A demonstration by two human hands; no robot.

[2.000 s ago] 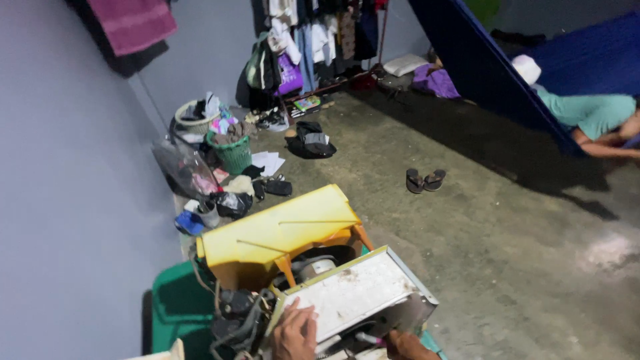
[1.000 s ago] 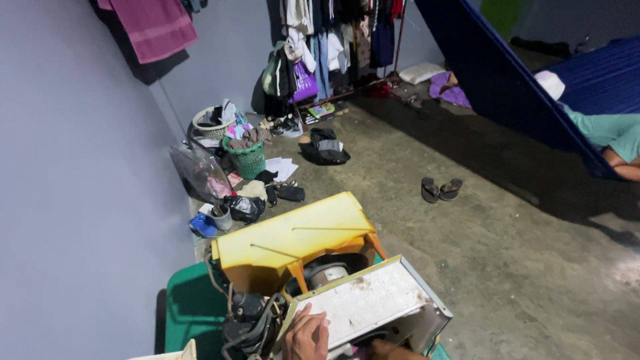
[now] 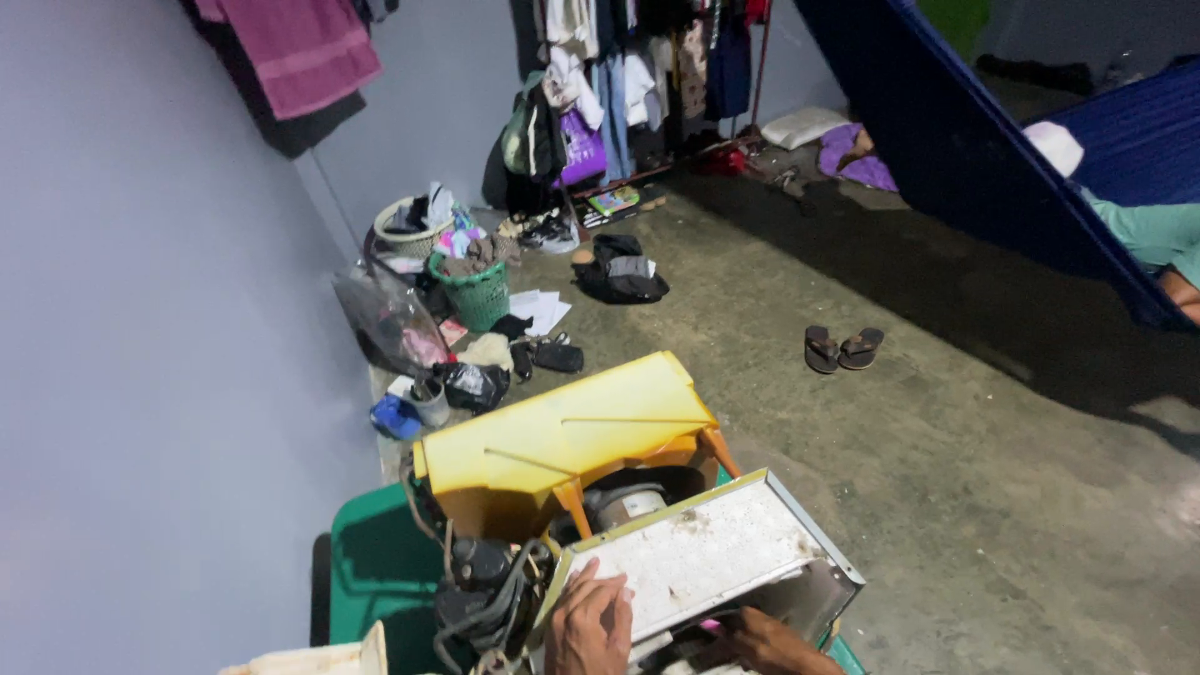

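A worn metal casing with a white top panel (image 3: 703, 553) stands tilted at the bottom centre. My left hand (image 3: 592, 619) rests on its near left edge, fingers on the panel. Below the panel, my right hand (image 3: 764, 642) reaches inside the casing, its fingertips hidden beside a small pink thing; whether it grips anything does not show. Behind the casing lies a yellow and orange plastic cabinet part (image 3: 572, 422), with a round motor-like part (image 3: 630, 506) under it. Black parts with hoses or cables (image 3: 487, 581) sit to the left, over a green plastic surface (image 3: 375, 553).
A grey wall runs along the left. Beyond lie a green basket (image 3: 478, 298) of cloth, papers (image 3: 539, 311), black bags (image 3: 621, 277) and brown flip-flops (image 3: 842, 350). Clothes hang on a rack (image 3: 761, 66). At right, a person (image 3: 1148, 230) lies in a blue hammock (image 3: 975, 159).
My right hand has moved further under the white panel than one second ago. My left hand stays on the casing's edge.
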